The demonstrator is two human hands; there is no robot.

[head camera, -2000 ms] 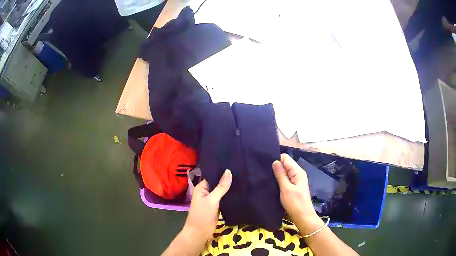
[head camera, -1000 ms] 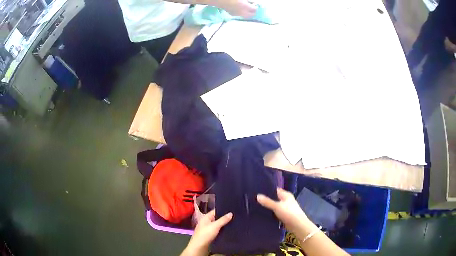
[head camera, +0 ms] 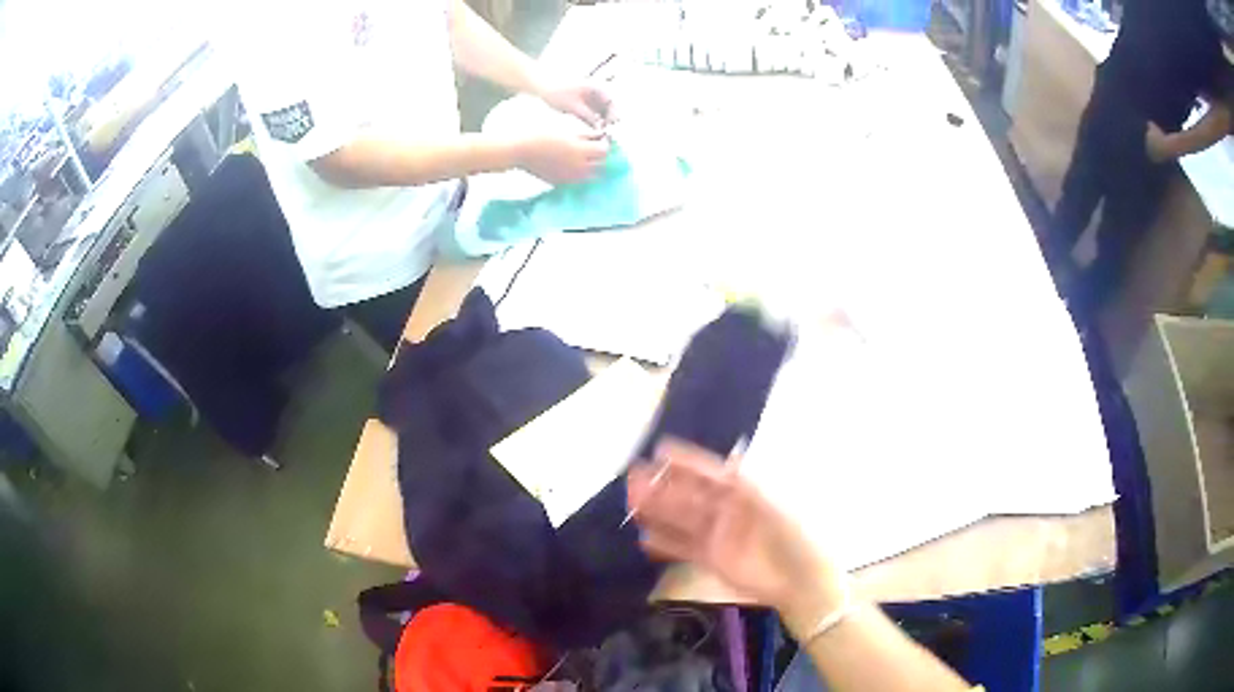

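Dark cloth [head camera: 460,433] lies bunched over the table's left corner and hangs down its near edge. A narrow dark piece [head camera: 717,379], blurred, extends away from my right hand over the white paper. My right hand [head camera: 717,521] is blurred, at the near end of this piece; whether the fingers grip it or only touch it cannot be told. A small yellow-green patch shows at its far end. A pale paper piece [head camera: 582,439] lies partly on the dark cloth. My left hand is not in view.
White paper sheets [head camera: 920,338] cover the wood-edged table [head camera: 974,548]. A person in a white shirt [head camera: 366,162] handles mint cloth [head camera: 575,203] at the left. An orange-red bag [head camera: 467,656] and a blue bin [head camera: 1001,642] are below the near edge. Another person in dark clothes [head camera: 1144,135] stands at the right.
The view has tilted up, showing more of the table and the coworker. My left hand has left the picture. The dark piece has moved from the near edge to over the paper, with my right hand.
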